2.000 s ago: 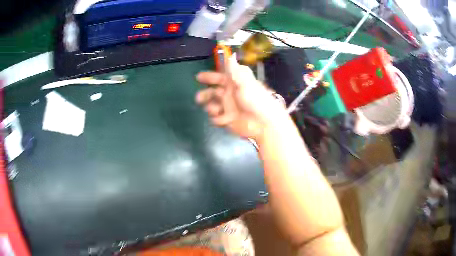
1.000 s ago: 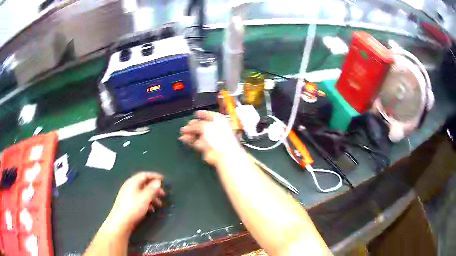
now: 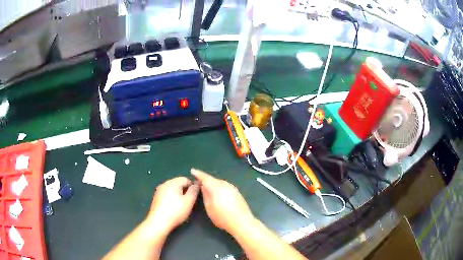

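My left hand [image 3: 173, 202] and my right hand [image 3: 223, 202] meet over the dark green mat [image 3: 152, 166], fingertips together. A small dark piece [image 3: 197, 183] shows between the fingertips of both hands; the fingers cover most of it, so its shape cannot be told.
Red compartment tray [image 3: 31, 203] at left, with a white paper scrap [image 3: 99, 173] and a brush [image 3: 118, 150] nearby. Blue heating unit [image 3: 155, 96] and bottle [image 3: 213, 95] behind. Orange screwdrivers [image 3: 236, 133], tweezers [image 3: 282, 197], red tin [image 3: 366, 101] and fan [image 3: 401, 121] at right.
My right hand has moved back from near the orange screwdriver, down towards me. My left hand has moved right, and the two hands have come together. The view has shifted.
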